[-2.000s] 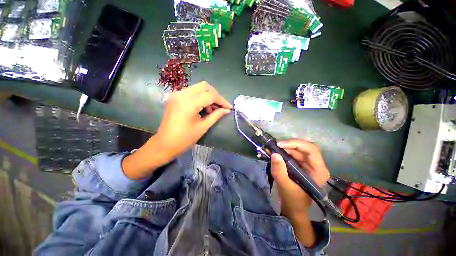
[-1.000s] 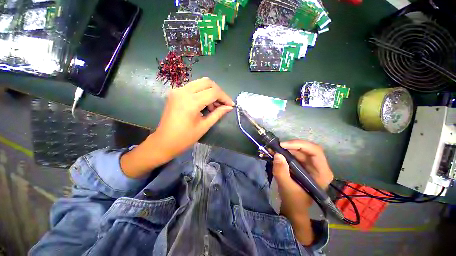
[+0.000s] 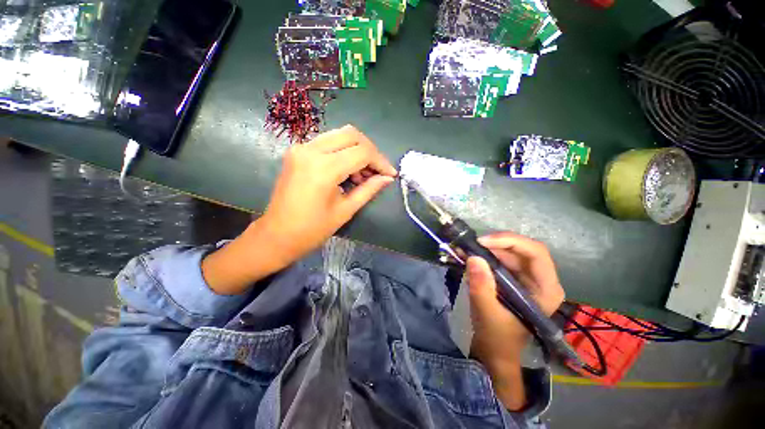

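Observation:
A circuit board (image 3: 442, 174) with a bright white body and green end lies on the dark green mat in front of me. My right hand (image 3: 513, 281) holds the black soldering iron (image 3: 506, 283), its thin tip and pale curved tube at the board's left end. My left hand (image 3: 323, 188) pinches something tiny between thumb and forefinger at that same end; the fingers hide most of it, so I cannot tell exactly what. A loose pile of small red and black parts (image 3: 293, 112) lies beyond my left hand.
Fanned board stacks (image 3: 323, 52) (image 3: 457, 81) lie at the back. Another board (image 3: 549, 158) lies right, beside a yellow-green tin (image 3: 648, 185), a round-grilled fan (image 3: 703, 94) and a white box (image 3: 715, 253). Phone (image 3: 177, 74) and clear tray (image 3: 52, 63) are left; red bin (image 3: 606, 342) below right.
The bench things have shifted slightly in view, the board a little to the right. Both hands keep nearly the same pose, with the iron tip still at the board's left end.

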